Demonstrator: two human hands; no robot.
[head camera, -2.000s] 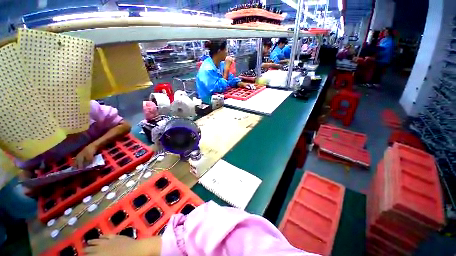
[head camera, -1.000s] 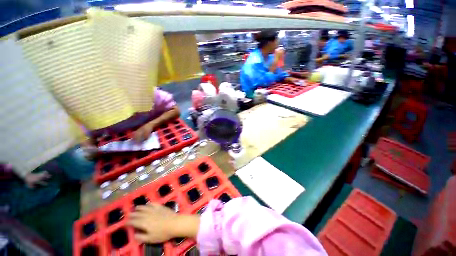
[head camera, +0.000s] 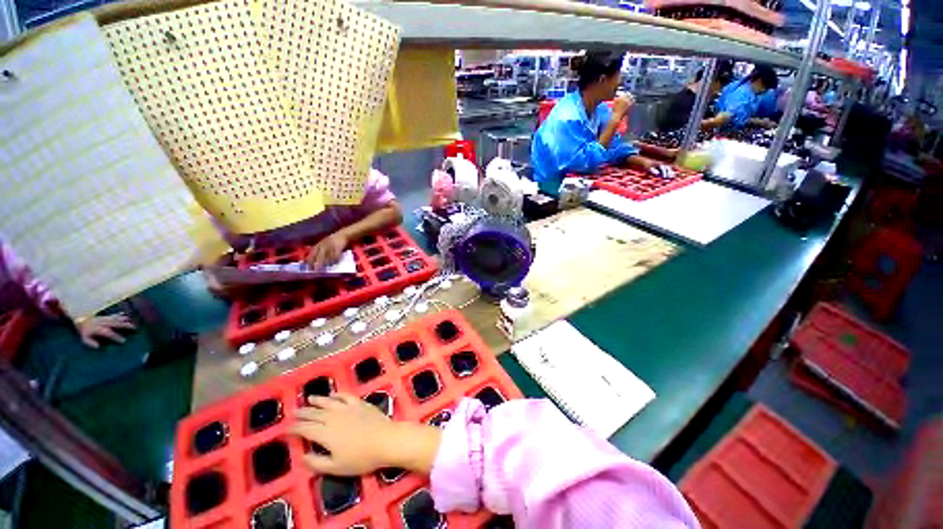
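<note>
A red-orange compartment tray (head camera: 233, 400) lies in front of me, with black rounded-square watch heads (head camera: 271, 461) in its square pockets. Some have silver rims. My right hand (head camera: 346, 434), bare with a pink sleeve, reaches in from the lower right. It rests palm down over the middle-left pockets, fingers apart, with no lifted piece visible. It hides part of the second row, and my sleeve covers the tray's right part. My left hand is not in view.
Behind the tray are white discs on cables (head camera: 323, 339) and a second watch tray (head camera: 403, 281), with a facing worker's hand (head camera: 329, 250). A notebook (head camera: 581, 374), bottle (head camera: 514, 312) and purple fan (head camera: 492, 254) stand right. Yellow sheets (head camera: 222, 124) hang overhead.
The view has turned left, so the bench has shifted right in the picture and more of my tray shows. My right hand remains over about the same pockets.
</note>
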